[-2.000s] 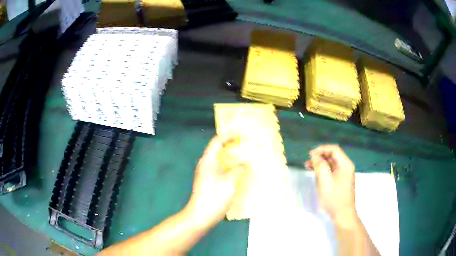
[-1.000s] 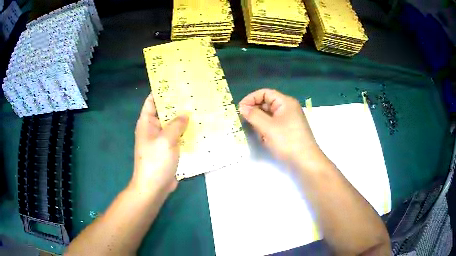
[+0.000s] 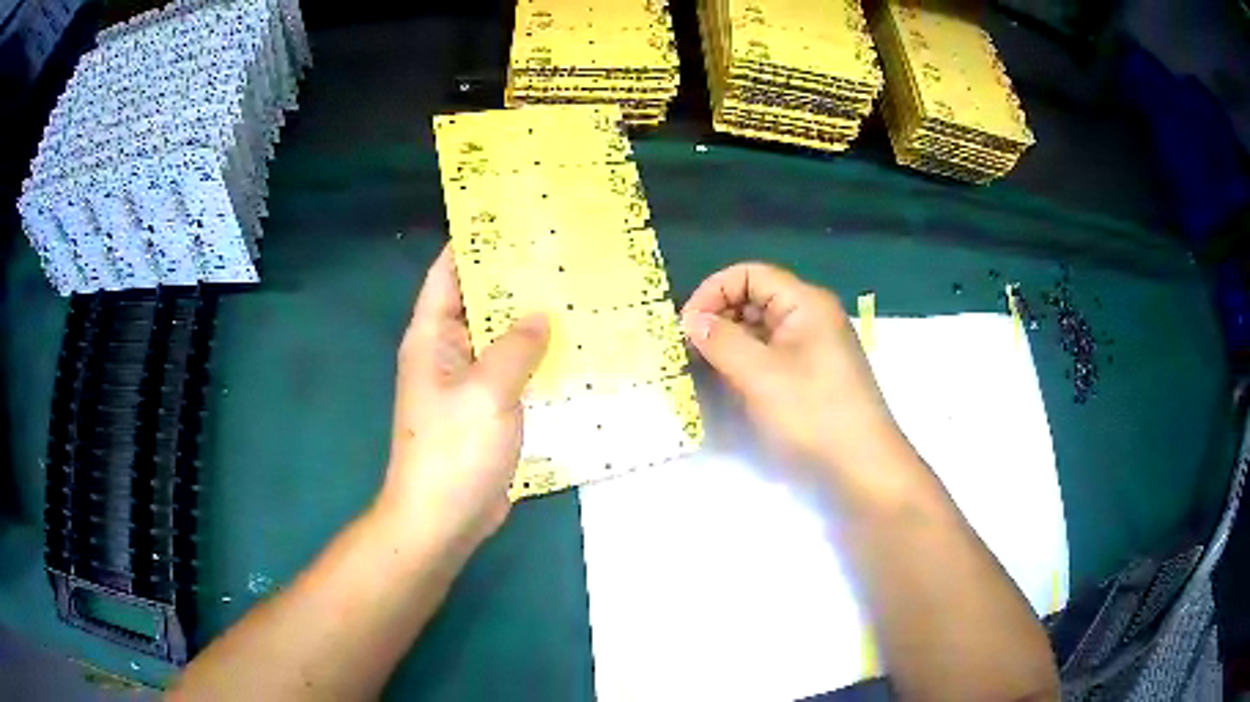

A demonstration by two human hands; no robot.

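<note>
A yellow PCB panel (image 3: 583, 247) with black print and small holes is held above the bench, tilted slightly. My left hand (image 3: 473, 377) grips its left long edge, with the thumb on its face. My right hand (image 3: 775, 343) is at the panel's right notched edge, with thumb and index fingertips pinched together there. Whether a small component is between the fingertips cannot be told. Glare whitens the panel's lower part.
A white work sheet (image 3: 960, 412) with tape lies under my right arm. Loose dark components (image 3: 1076, 343) lie beyond its far right corner. Yellow panel stacks (image 3: 795, 69) stand at the back. White-faced panels (image 3: 144, 206) and a black rack (image 3: 130, 453) are at left.
Since two seconds ago my right hand has come to the panel's right edge, and the view has shifted. Over the last second, panel and hands show slightly further right in the picture.
</note>
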